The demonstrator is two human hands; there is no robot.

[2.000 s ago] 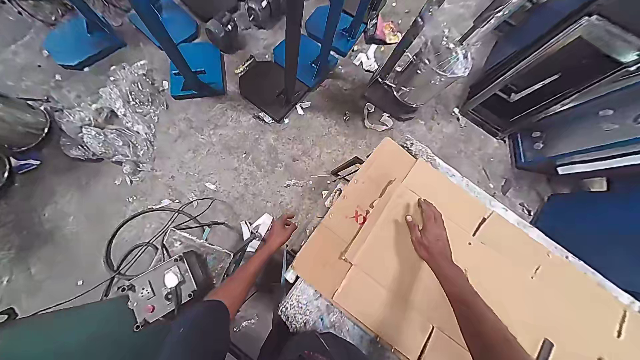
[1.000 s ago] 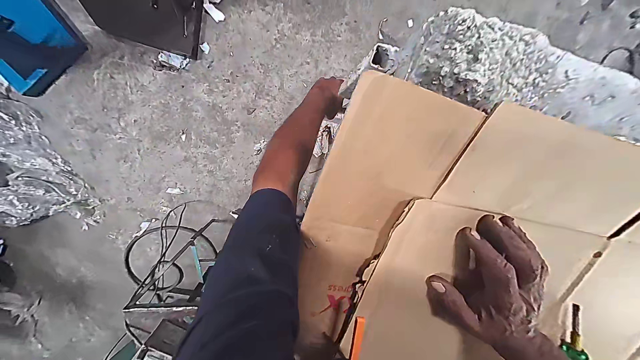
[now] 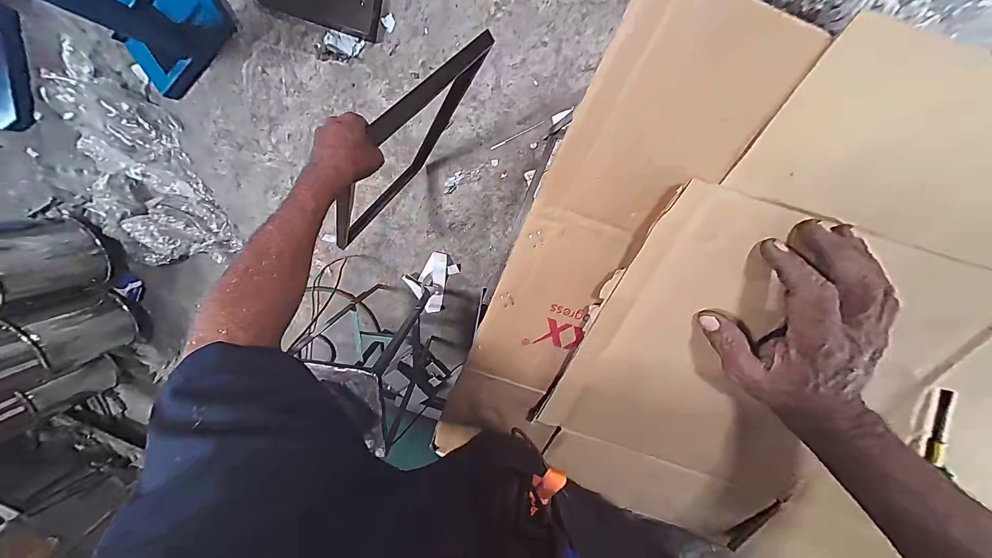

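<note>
My left hand (image 3: 349,153) is closed around one side of a dark rectangular metal frame (image 3: 425,94), held tilted above the concrete floor, left of the worktable. My right hand (image 3: 825,310) rests on flattened cardboard sheets (image 3: 659,372) that cover the table, its fingers spread and slightly bent, with nothing in them. Red print marks the lower sheet. Near my right forearm lies a small tool with a dark shaft and a brass-coloured part (image 3: 939,426), partly cut off by the forearm and the view.
Crumpled clear plastic film (image 3: 147,186) lies on the floor at left, above shiny metal cylinders (image 3: 54,287). Blue metal bases (image 3: 174,39) stand at the upper left. Below the held frame are thin metal bars and cables (image 3: 403,349). An orange piece (image 3: 549,484) hangs at my body.
My left hand, earlier reaching down by the table's edge, has moved left and now holds the dark frame out over the floor. My right hand remains on the cardboard. The view has shifted.
</note>
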